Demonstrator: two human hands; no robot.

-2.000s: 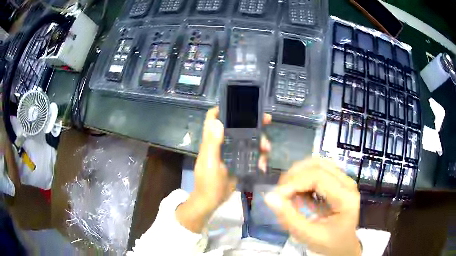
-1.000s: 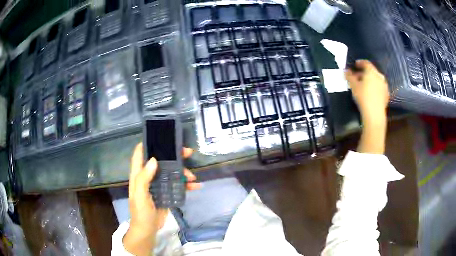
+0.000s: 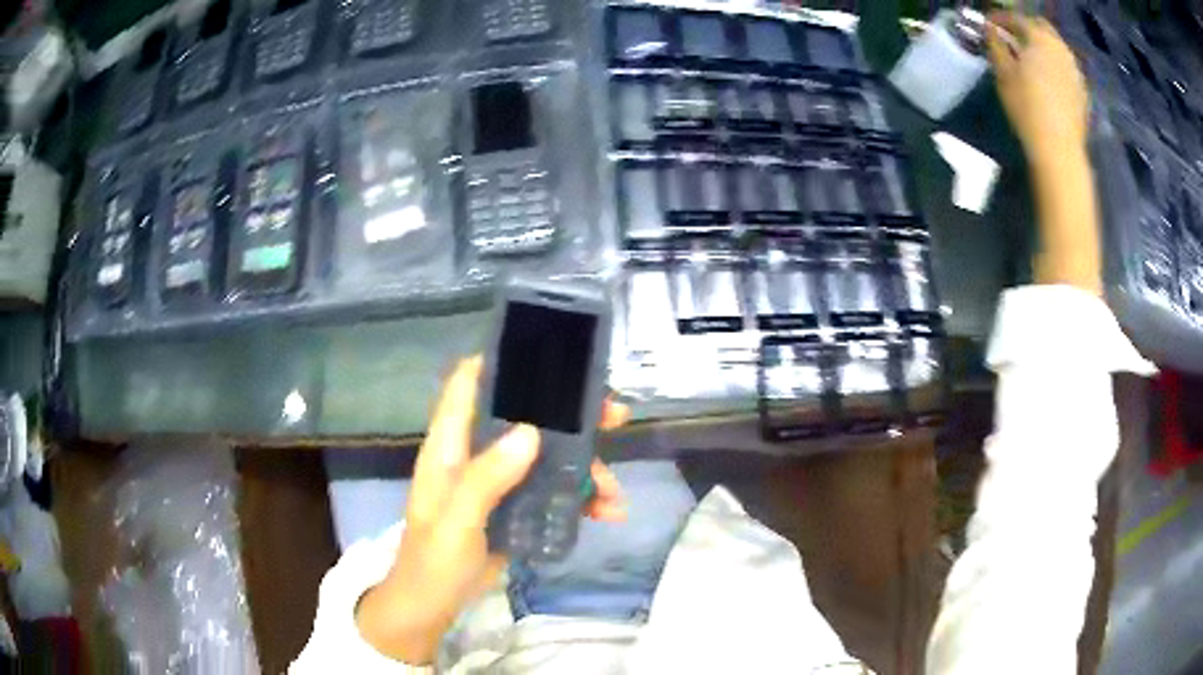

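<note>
My left hand (image 3: 455, 508) holds a dark grey keypad phone (image 3: 544, 409), screen up, above the bench's front edge. The thumb lies beside the lower part of the black screen. My right hand (image 3: 1042, 86) is at the top right, its fingertips at the metallic top of a small white dispenser bottle (image 3: 941, 63); whether they hold anything is unclear. A white wiping paper (image 3: 967, 172) lies below the bottle. The phone tray (image 3: 323, 297) holds several phones in clear pockets; one front pocket (image 3: 392, 165) has no phone.
The lens tray (image 3: 673, 367) with black-framed rectangles lies right of the phone tray. A spare phone tray stack (image 3: 1154, 284) stands far right. Shiny clear plastic (image 3: 172, 554) is below the bench at left. A white boxy device (image 3: 27, 224) is at the left edge.
My right hand has moved from near my body to the white papers, then up to the bottle. One of the two papers has gone from the bench. The view has shifted right; my left hand still holds the phone.
</note>
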